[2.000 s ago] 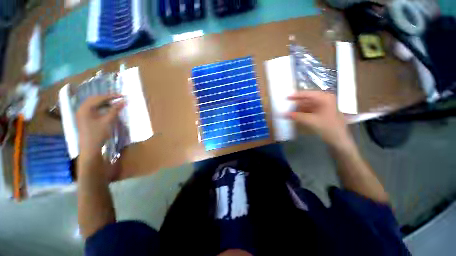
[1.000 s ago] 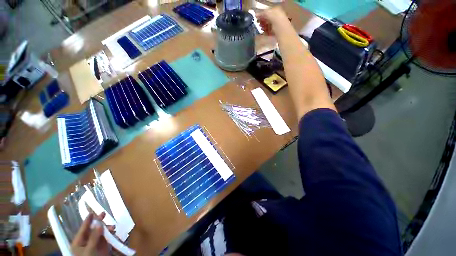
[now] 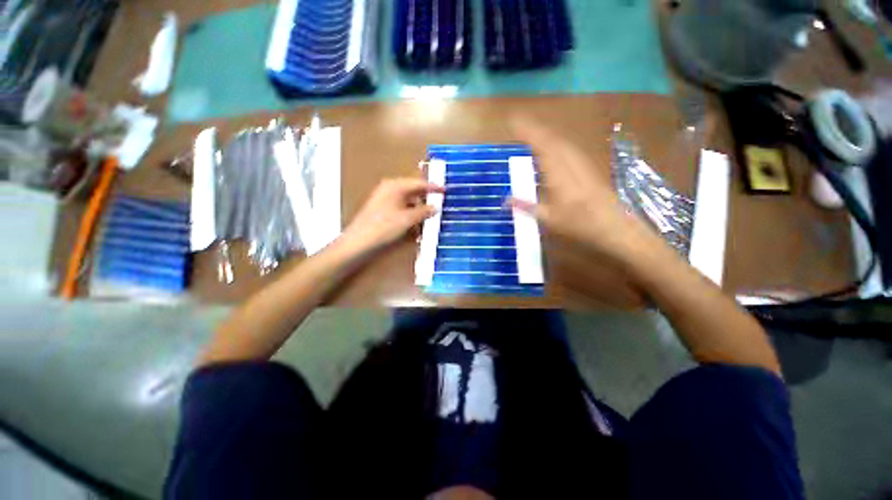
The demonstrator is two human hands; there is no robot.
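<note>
A blue solar cell [image 3: 476, 220] with pale lines lies on the brown bench in front of me. One white strip [image 3: 426, 256] lies along its left edge and another white strip [image 3: 526, 244] along its right edge. My left hand [image 3: 399, 210] has its fingertips pinched at the left strip. My right hand [image 3: 577, 195] is blurred above the right strip, with a fingertip near the cell's surface. Whether it holds anything is too blurred to tell. No soldering iron can be made out.
Silver ribbons [image 3: 249, 190] with white strips lie at left, and looser ribbons [image 3: 660, 205] at right. A fanned cell stack [image 3: 318, 44] and two dark stacks [image 3: 432, 34] stand on the green mat [image 3: 220, 59]. An orange tool [image 3: 90, 229] is far left, a yellow sponge [image 3: 766, 169] at right.
My left hand has moved from the left ribbon pile to the cell, where a second white strip now lies. My right hand has come back from the grey round body to the cell.
</note>
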